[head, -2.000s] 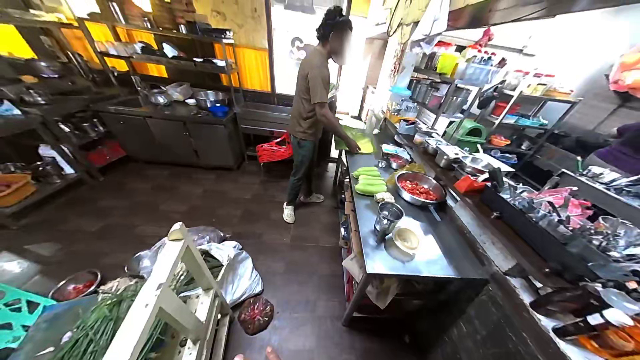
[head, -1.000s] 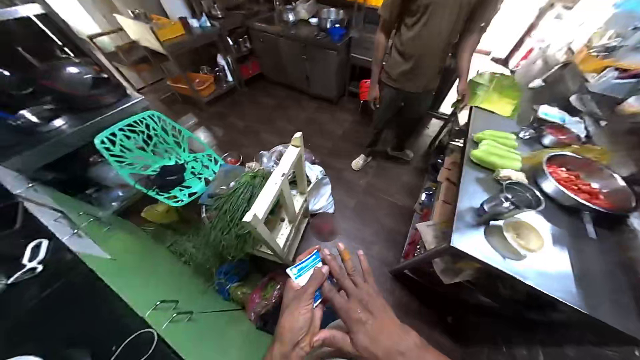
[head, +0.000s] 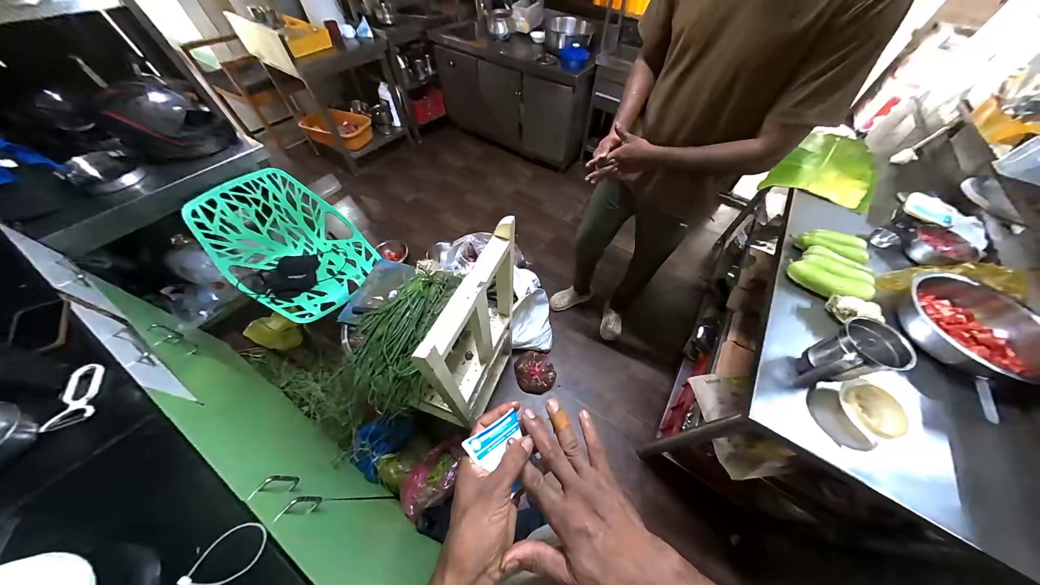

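Note:
My left hand point(head: 483, 504) grips a small white and blue packet point(head: 493, 441) between thumb and fingers at the lower middle. Close beside it on the right, my right hand point(head: 581, 508) is spread with its back up, a tan adhesive bandage point(head: 560, 422) around one finger. Its fingertips are near the packet; whether they touch it I cannot tell. Beyond my hands are a cream wooden rack point(head: 481, 313) and long green stalks point(head: 406, 337). A dark bag tied with red point(head: 535, 372) lies on the floor.
A person point(head: 715, 106) stands ahead, hands together. The steel counter point(head: 877, 479) on the right holds pale green gourds point(head: 829, 268), a steel jug point(head: 865, 349) and a pan of chopped red pieces point(head: 967, 325). At left are a turquoise chair point(head: 280, 236) and green cabinet doors point(head: 244, 439).
The person ahead has brought both hands together; a second ago they hung apart. My hands, barely visible two seconds ago, are now in full view with the packet. The view has turned down and left.

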